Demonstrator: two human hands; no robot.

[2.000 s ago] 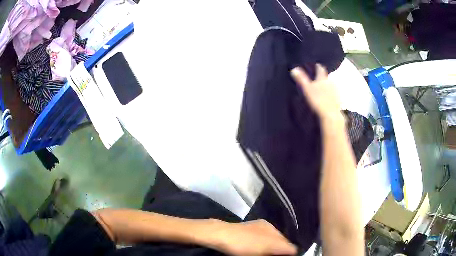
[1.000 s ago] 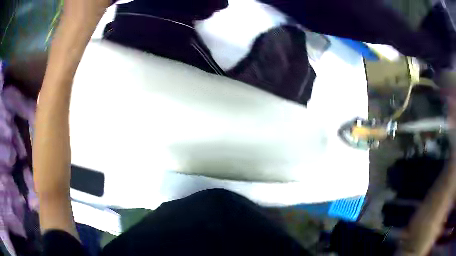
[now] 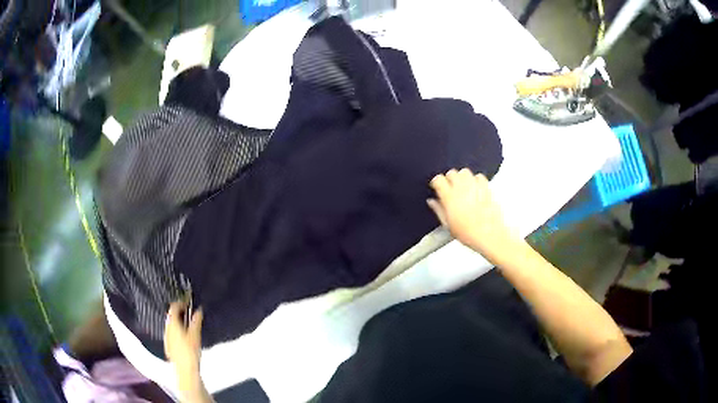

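A dark purple-black garment (image 3: 354,189) lies spread across the white padded pressing table (image 3: 543,161). Its finely striped part (image 3: 177,161) covers the left end, and a thin pale line runs along its upper section. My left hand (image 3: 185,346) holds the garment's lower left edge. My right hand (image 3: 470,211) grips its near edge at the right, fingers bent over the cloth. The steam iron (image 3: 551,98), with a yellow-tan handle, rests at the right end of the table, beyond my right hand.
A light-blue basket (image 3: 622,165) is under the table's right end. The smartphone (image 3: 242,392) is partly cut off at the bottom edge. Pink cloth (image 3: 110,384) lies at lower left. A pale hose (image 3: 626,22) runs up from the iron. Dark cloth piles (image 3: 685,71) are at far right.
The garment has gone from the table's far side to lying spread across it, striped part at left. Both hands have come onto its near edge. The view has turned.
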